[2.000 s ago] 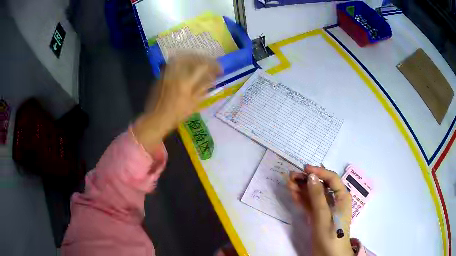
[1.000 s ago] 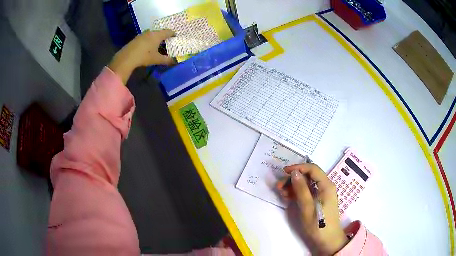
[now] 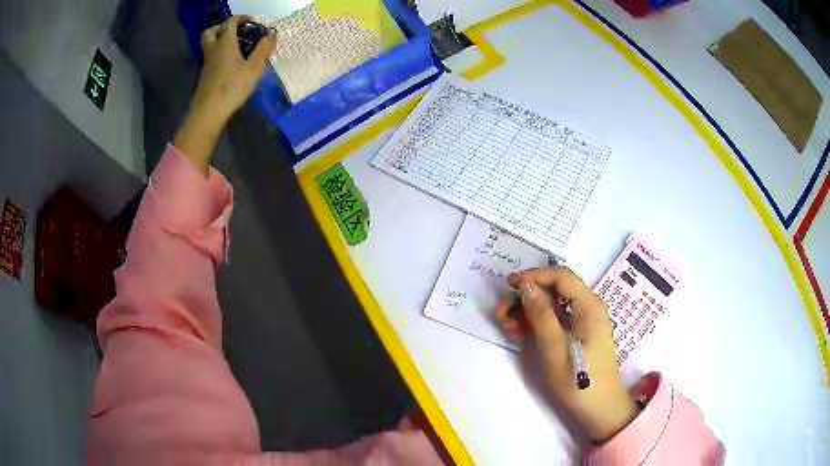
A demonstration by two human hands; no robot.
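Note:
My left hand [image 3: 227,73] is at the upper left, over the left edge of the blue stationery tray [image 3: 359,96], with its fingers around a small black round object [image 3: 249,36]. Label sheets [image 3: 323,50] with a yellow backing lie in the tray. My right hand [image 3: 566,350] holds a gel pen [image 3: 577,350] over the white note paper [image 3: 469,287], which carries handwritten figures. The record form [image 3: 496,164], a white sheet with a printed table, lies just above the note paper. The pink calculator [image 3: 642,291] lies beside my right hand, partly hidden by it.
A brown cardboard sheet [image 3: 772,82] lies at the upper right. A red and blue bin [image 3: 648,5] is cut off by the top edge. A green label [image 3: 343,204] is at the table's left edge. Yellow, blue and red tape lines cross the tabletop. A dark metal clip-like object [image 3: 448,38] stands beside the tray.
My left hand has moved from a blur over the tray's front to its left side and now holds the black object. My right hand stays over the note paper with the pen. The view has shifted.

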